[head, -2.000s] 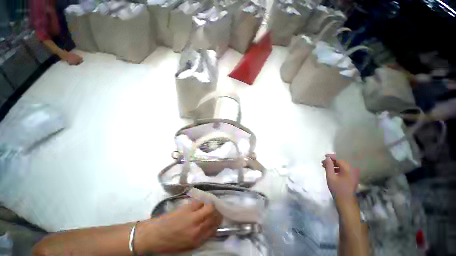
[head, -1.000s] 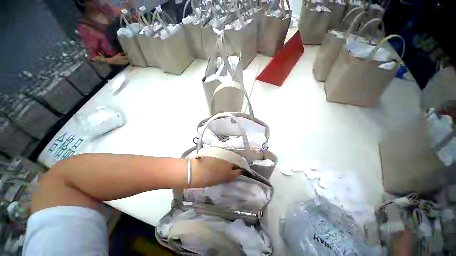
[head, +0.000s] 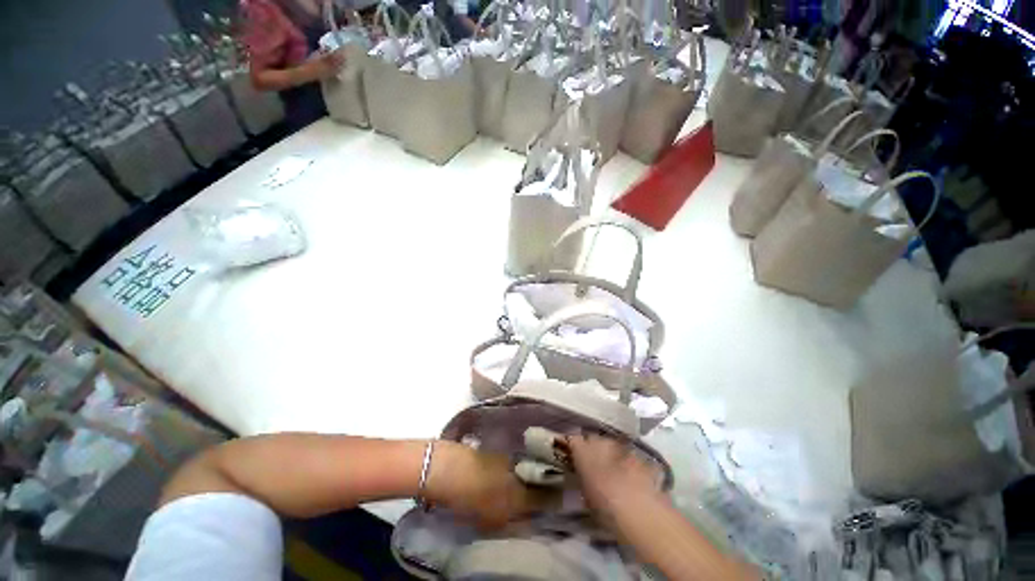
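Note:
A beige-grey handbag (head: pixel 454 431) stands open in front of me at the table's near edge, with its dark rim and inside showing. My left hand (head: pixel 494 486) is blurred and reaches into its mouth from the left; its fingertips are unclear. My right hand (head: pixel 599 468) reaches in from the right, its fingers on a small pale coiled bundle (head: pixel 545 445), perhaps a strap. Another open bag (head: pixel 488 556) is cut off by the bottom edge. Two open bags with white stuffing (head: pixel 579 312) stand just beyond.
Stuffed bags (head: pixel 437 114) line the far side, others (head: pixel 823 244) the right. A red board (head: pixel 672 182) lies slanted between them. A plastic-wrapped packet (head: pixel 252 234) lies left, near green lettering. Coiled straps (head: pixel 897 545) are piled lower right. A person (head: pixel 272 51) stands far left.
My right hand has come from the lower right to the near bag, with the pale bundle now showing at its fingers. My left hand has moved back to that bag's mouth. The view has shifted.

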